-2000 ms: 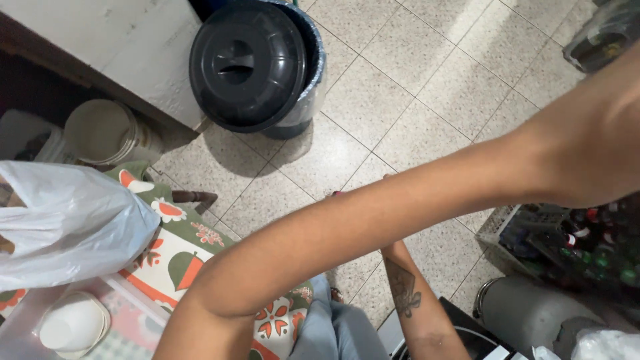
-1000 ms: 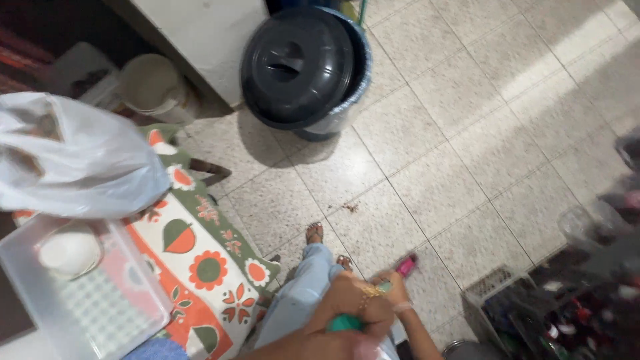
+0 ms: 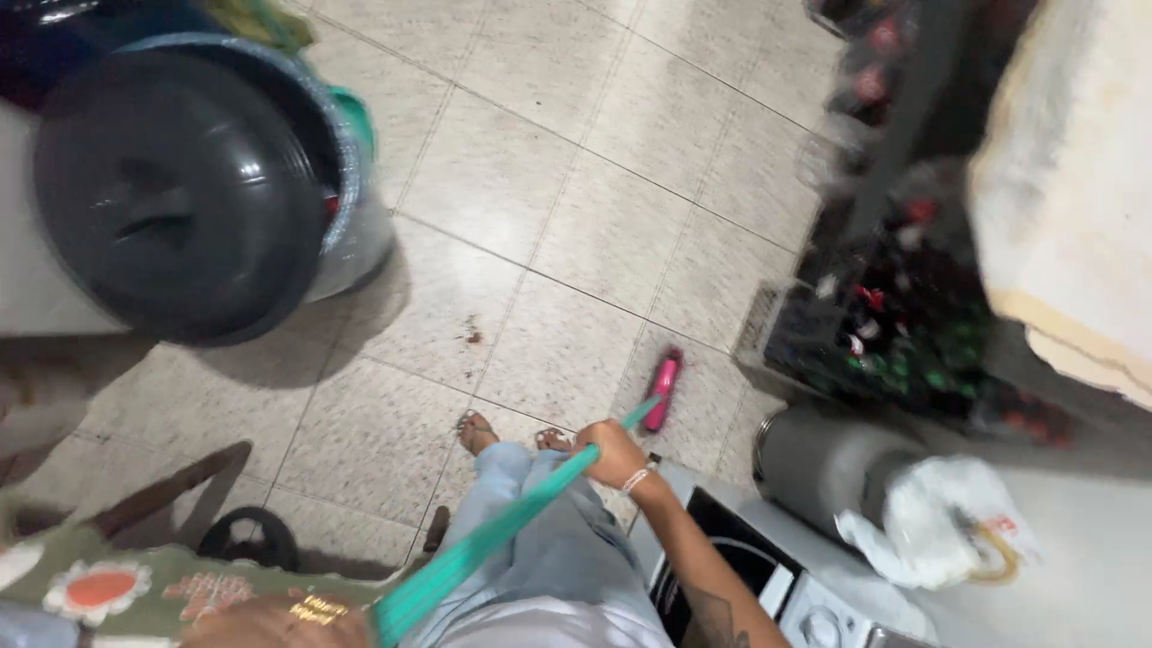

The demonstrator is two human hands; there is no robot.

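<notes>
A teal pole [image 3: 504,526] slants from the bottom left up toward the floor, ending at a pink broom head or block [image 3: 664,390] on the tiles. My right hand [image 3: 612,457], with a bracelet at the wrist, is closed around the lower part of the pole. At the bottom edge, my left hand [image 3: 279,621], wearing a gold-coloured ring, is against the pole's near end; it is blurred and partly cut off. Small brown debris [image 3: 473,333] lies on the floor above my feet [image 3: 477,432].
A bin with a black lid [image 3: 171,198] stands at upper left. A flowered cloth [image 3: 171,576] covers a surface at lower left. Crates of bottles [image 3: 864,333], a grey gas cylinder [image 3: 819,459] and a white appliance [image 3: 819,612] line the right side.
The raised arm that crossed the view two seconds ago has come down. My hands, close together a second ago, are now apart along the pole. The view has shifted.
</notes>
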